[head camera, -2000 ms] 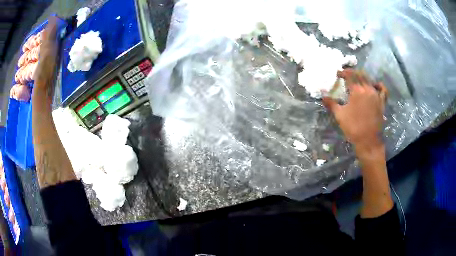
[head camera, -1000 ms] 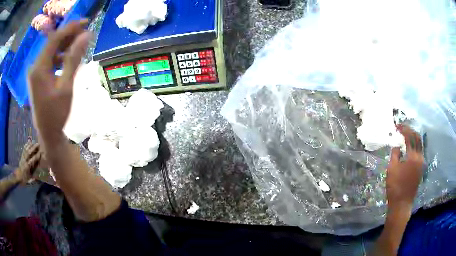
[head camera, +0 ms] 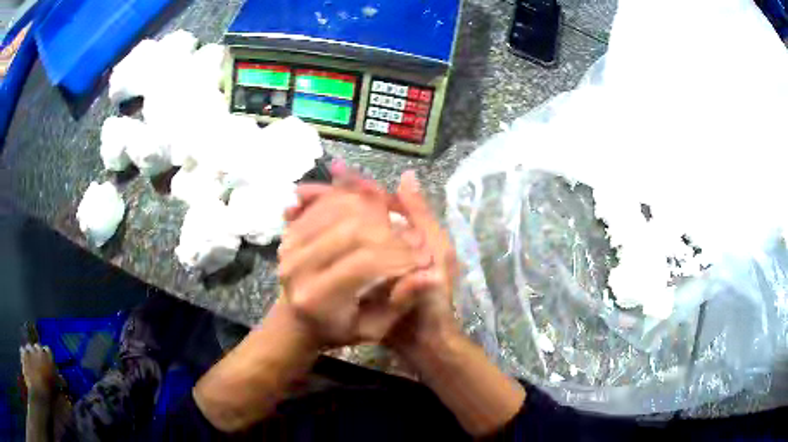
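My left hand [head camera: 333,255] and my right hand [head camera: 428,259] are pressed together above the bench, in front of the scale. A bit of white material [head camera: 398,218] shows between them; most of what they hold is hidden. Rough white lumps [head camera: 229,151] are piled left of and in front of the digital scale [head camera: 363,108]. One lump [head camera: 101,212] sits apart at the left. The scale's blue pan [head camera: 346,26] shows only small white bits in its visible part. Loose white material [head camera: 644,276] lies in the open plastic bag [head camera: 492,250] at the right.
A black phone [head camera: 534,30] lies behind and right of the scale. A blue tray [head camera: 91,39] is at the upper left. Another person's hand [head camera: 37,367] shows low at the left, beside blue crates [head camera: 82,332] below bench level. The speckled bench top [head camera: 52,160] curves along the front.
My left hand has come in from the left and my right hand has left the bag; they have met. The view has shifted, and the lump seen on the pan earlier no longer shows.
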